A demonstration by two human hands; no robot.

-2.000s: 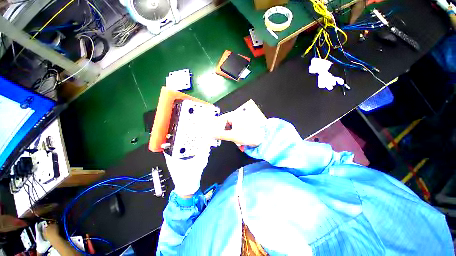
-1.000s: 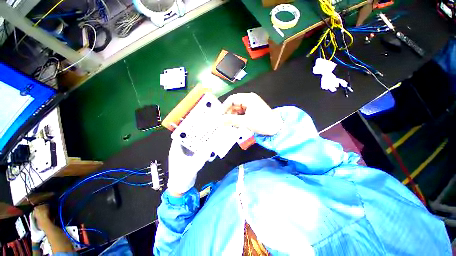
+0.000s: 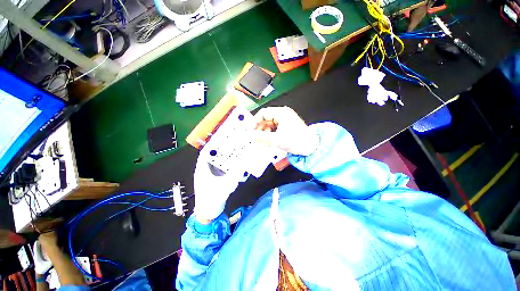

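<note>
A white module plate [image 3: 234, 145] with dark round spots at its corners is held tilted above the black bench edge. An orange pad [image 3: 214, 119] shows along its far side, with more orange at its near right side. My gloved left hand [image 3: 214, 185] grips the plate from below left. My gloved right hand [image 3: 285, 131] holds its right side, with bare-looking fingertips bent over it. Beyond, on the green mat, lie a small white module [image 3: 191, 94], a black square module [image 3: 163, 138] and a dark square module [image 3: 255, 80] on an orange pad.
A silver module [image 3: 292, 48] on an orange pad lies beside the raised shelf holding a tape roll [image 3: 326, 20]. Yellow cables [image 3: 376, 31] and a crumpled white lump [image 3: 374, 86] are right. A connector strip [image 3: 179, 199] with blue cables [image 3: 108, 199] is left. Another person's hand [image 3: 50, 244] shows lower left.
The held plate and orange pad have turned and shifted right from their position two seconds ago, uncovering the black module. Since one second ago my hands have hardly moved; the view has shifted slightly.
</note>
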